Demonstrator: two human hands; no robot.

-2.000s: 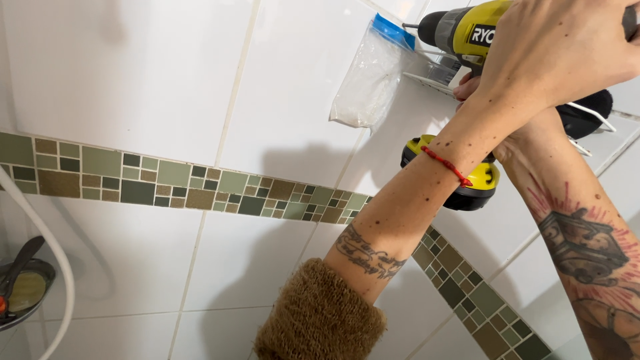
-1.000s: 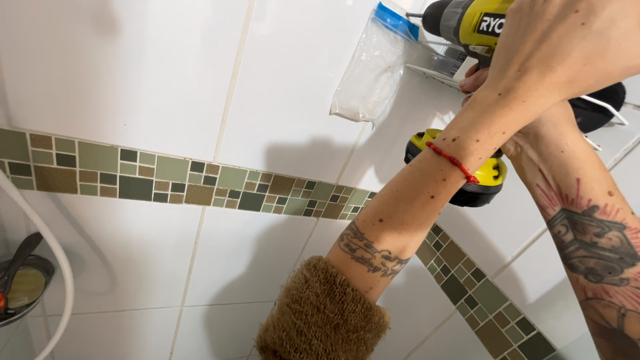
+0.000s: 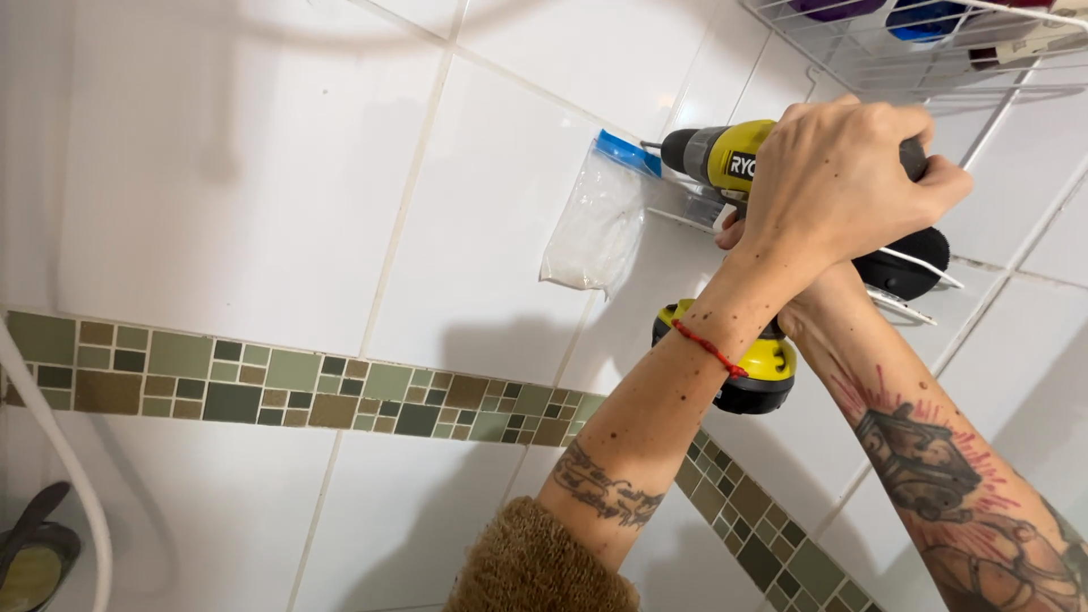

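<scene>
A yellow-and-black Ryobi cordless drill [image 3: 738, 161] points left at the white wall tiles, its thin bit close to the wall. My left hand [image 3: 837, 174] is closed over the rear of the drill's body. Below it my right hand [image 3: 729, 231] is at the drill's handle, mostly hidden behind my left wrist; only fingertips show. My forearms cross, the left one in front. The drill's battery [image 3: 756, 374] shows beneath my left wrist. Just under the bit, a clear plastic zip bag [image 3: 595, 225] with a blue top edge hangs against the tiles.
A white wire shelf [image 3: 680, 219] is behind the drill, with a round black brush-like item [image 3: 905, 263] on it. A white wire basket [image 3: 858, 76] with bottles is at upper right. A white hose [image 3: 72, 476] and a dark dish [image 3: 42, 552] are at lower left.
The view has tilted upward, showing more of the wire basket. My hands keep their hold on the drill, and its bit remains beside the bag's blue edge.
</scene>
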